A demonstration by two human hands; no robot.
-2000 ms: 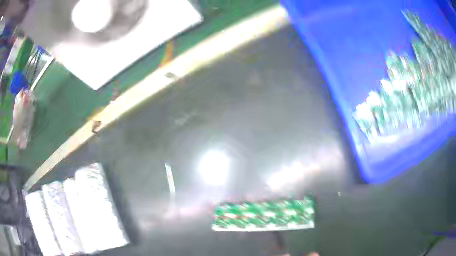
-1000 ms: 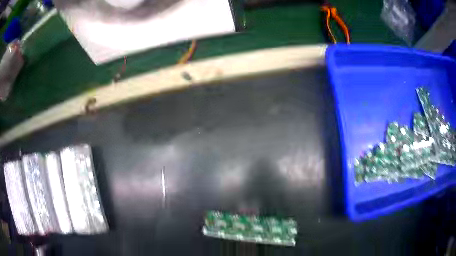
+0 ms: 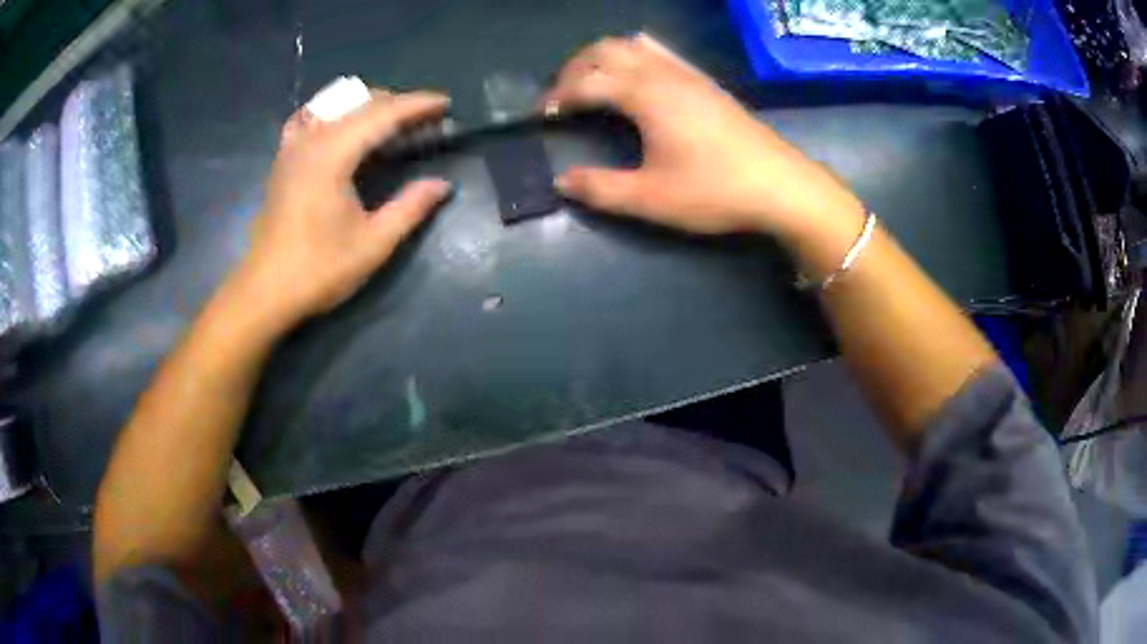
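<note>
A long thin dark strip (image 3: 497,131) spans the gap between my hands above the mat; it may be the circuit board seen edge-on, but its face is hidden. My left hand (image 3: 330,189) is around its left end, with a white wrap (image 3: 337,98) on one finger. My right hand (image 3: 686,138) is around its right end. Both thumbs are spread below the strip. A small black block (image 3: 522,186) lies on the mat between the hands, partly behind the strip.
Silvery wrapped bundles (image 3: 107,176) lie at the left. A blue tray (image 3: 881,69) with green boards stands at the top right, a black ribbed box (image 3: 1038,208) at the right. A small pale bit (image 3: 492,302) lies on the dark mat. The bench edge curves before my body.
The view has tilted down towards my body. Both hands and forearms have come into view around the dark strip. The green board strip no longer shows lying flat, and the blue tray sits higher.
</note>
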